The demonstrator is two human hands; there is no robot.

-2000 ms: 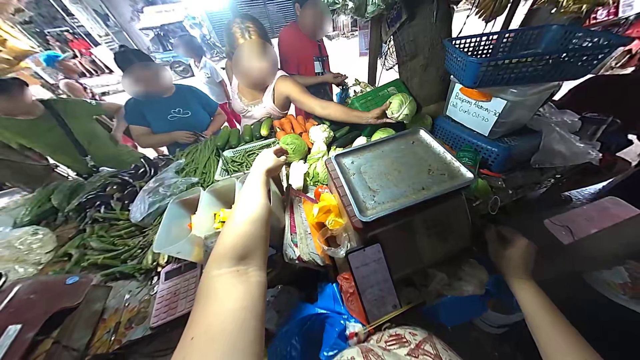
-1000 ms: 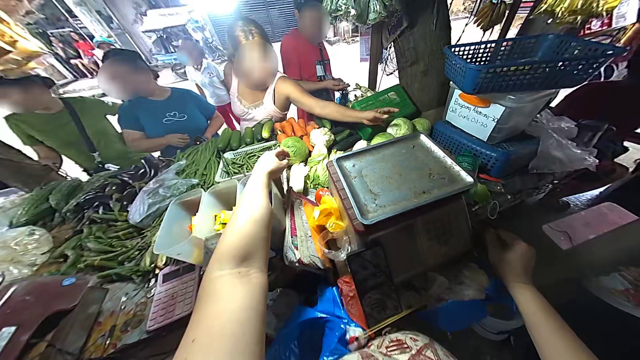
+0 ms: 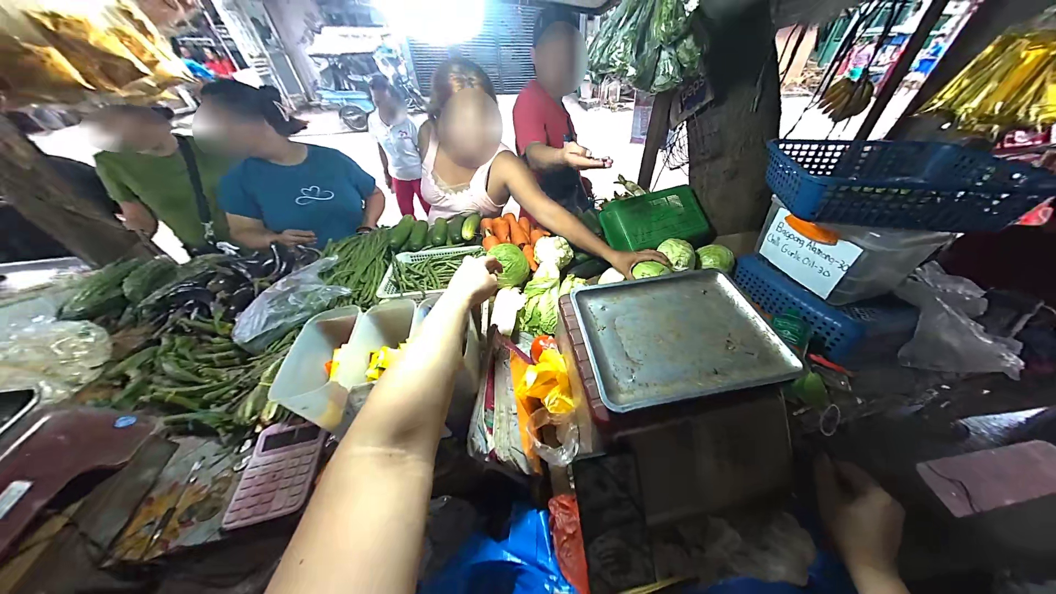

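Observation:
My left hand (image 3: 476, 279) reaches forward beside a green cabbage (image 3: 511, 264); its fingers are partly hidden, and whether they grip anything cannot be told. Beneath my forearm stand white plastic bins (image 3: 313, 371) with yellow pieces inside. Down at the lower right, my right hand (image 3: 858, 507) is in shadow with its fingers curled, and its grasp is unclear. Between my arms a bare metal tray (image 3: 685, 338) lies on a weighing scale. Across from me, a person in a pale top has a hand (image 3: 634, 259) on one of the other cabbages (image 3: 650, 270).
A pink calculator (image 3: 276, 474) lies left of my forearm. Green beans, eggplants, carrots (image 3: 511, 231) and cucumbers cover the far side. Blue baskets (image 3: 899, 186) and a plastic tub stand at the right. Several people face the stall.
The phone screen, lit two seconds ago, is dark. The person in red has raised a hand, palm up. The person in a pale top has drawn their hand back toward the tray.

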